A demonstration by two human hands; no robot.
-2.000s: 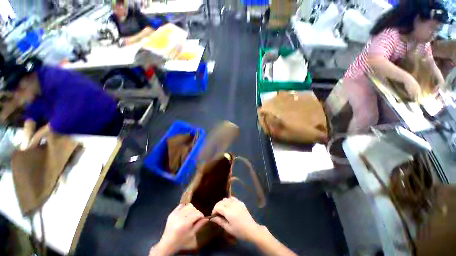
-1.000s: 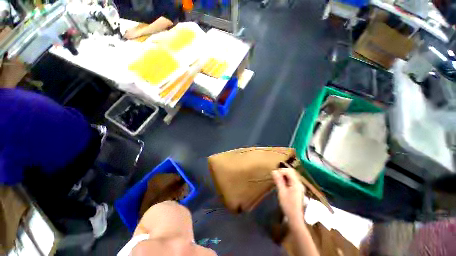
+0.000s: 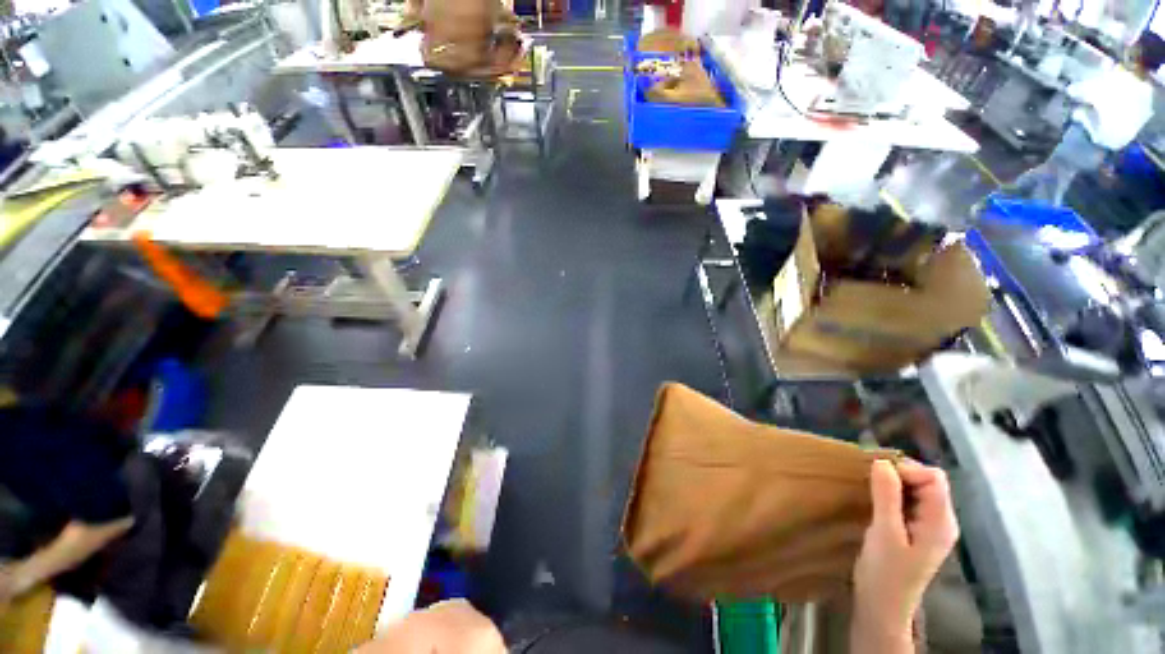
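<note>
A brown bag (image 3: 754, 498) hangs sideways in front of me, right of centre, its closed bottom pointing left. My right hand (image 3: 910, 511) grips its top edge at the right end. No strap shows clearly. My left hand is out of the picture; only a bare, blurred part of my left arm (image 3: 441, 629) shows at the bottom edge, left of centre.
A dark aisle (image 3: 530, 319) runs ahead. A cardboard box (image 3: 882, 319) stands on a rack at right, with a blue crate (image 3: 684, 125) beyond. A white table (image 3: 358, 447) with yellow panels (image 3: 294, 600) and a person's arm (image 3: 70, 556) are at lower left.
The view has moved along the aisle, past the blue and green crates beside me. My right hand still holds the bag, now farther right. Both hands gripped its opening two seconds ago.
</note>
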